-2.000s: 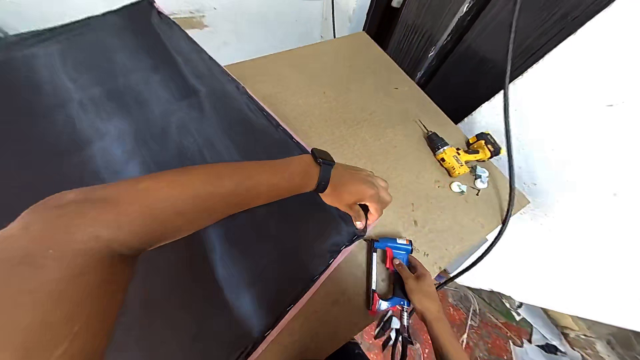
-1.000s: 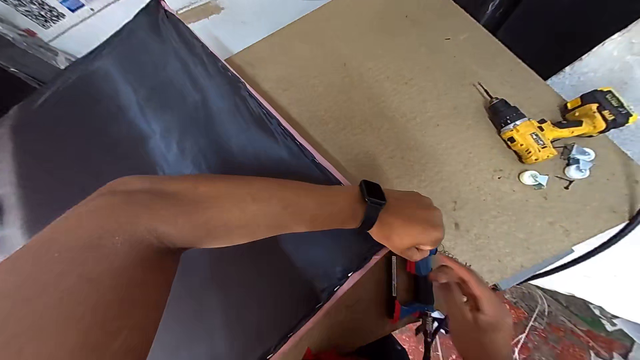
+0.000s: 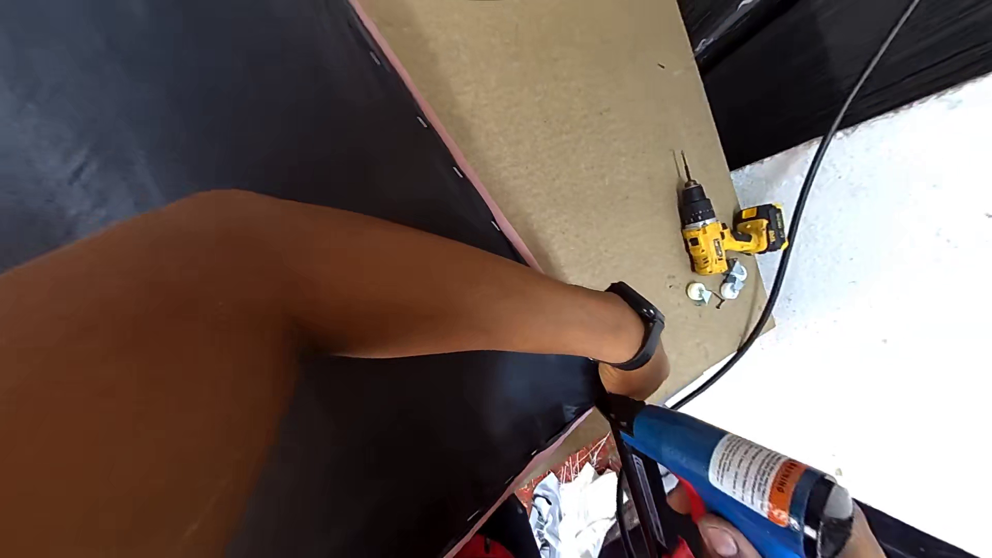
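Observation:
Black fabric (image 3: 434,418), stapled along its edges over a pink-edged panel, fills the left and centre. My left arm, with a black watch at the wrist, reaches across it. My left hand (image 3: 637,378) is at the panel's corner, its fingers mostly hidden behind the wrist and the tool. At the lower right my right hand (image 3: 728,535) grips a blue pneumatic staple gun (image 3: 721,465) with a red trigger. The gun's nose meets the fabric corner beside my left hand. Several staples (image 3: 458,172) show along the upper edge.
On the brown board (image 3: 589,155) lie a yellow cordless drill (image 3: 705,244) and small white casters (image 3: 698,293). A black cable (image 3: 806,186) crosses at the right. Dark panels (image 3: 775,77) stand behind. White cloth or plastic (image 3: 581,504) lies below, near the red-marked floor.
The staple gun has come up from beside the board's edge to the fabric corner, in my right hand. My left hand has stayed around that corner. The view has shifted closer.

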